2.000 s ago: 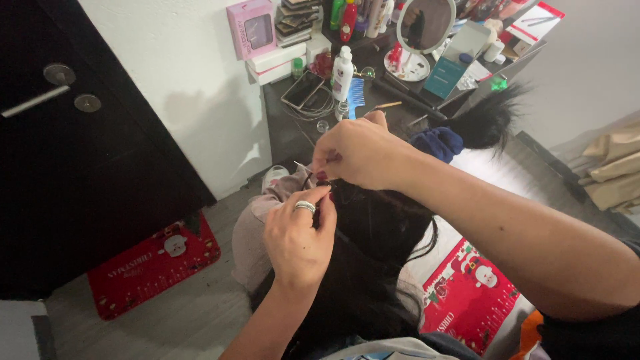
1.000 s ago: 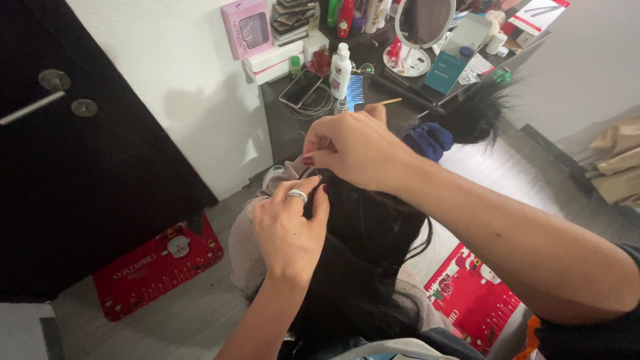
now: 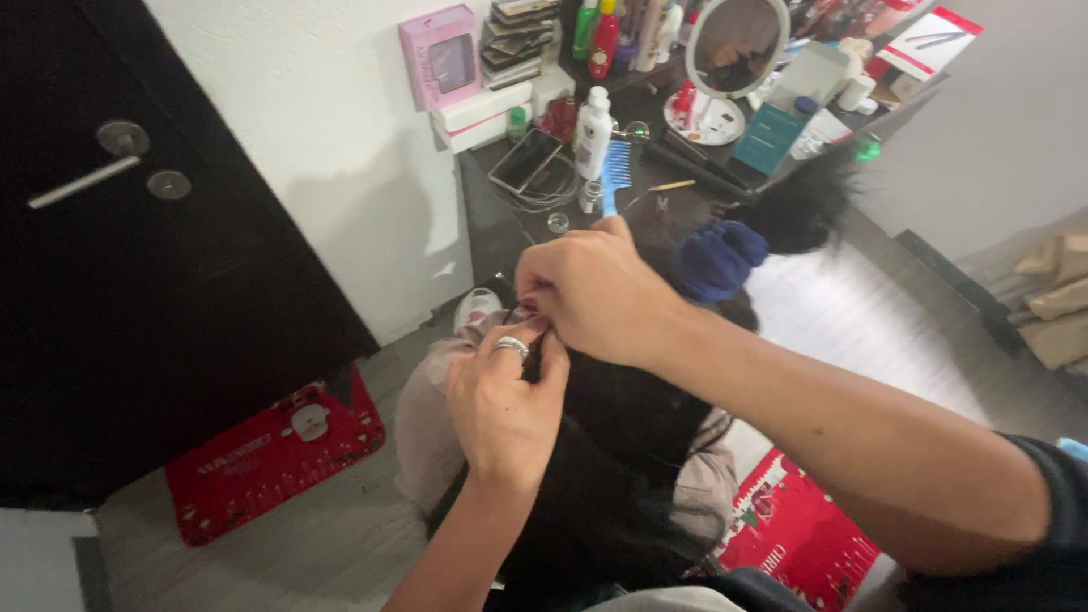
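Below me sits a person with long black hair (image 3: pixel 629 442), part of it gathered up in a blue scrunchie (image 3: pixel 721 259). My left hand (image 3: pixel 510 395), with silver rings on one finger, pinches at a small section of the hair near the side of the head. Against its fingertips, my right hand (image 3: pixel 595 297) is closed over the same spot, its fingers curled and pinching. The strand between the fingertips is mostly hidden by the hands. A blue comb (image 3: pixel 615 174) lies on the dark table just beyond my right hand.
The dark table (image 3: pixel 501 225) holds a phone (image 3: pixel 526 161), a white bottle (image 3: pixel 593 136), a round mirror (image 3: pixel 738 47) and a teal box (image 3: pixel 769 136). A dark door (image 3: pixel 170 280) stands at left. Red Christmas mats (image 3: pixel 280 459) lie on the floor.
My right hand has come down and closed in against my left fingertips, where a small gap showed a second ago. My left hand stays at about the same place on the hair.
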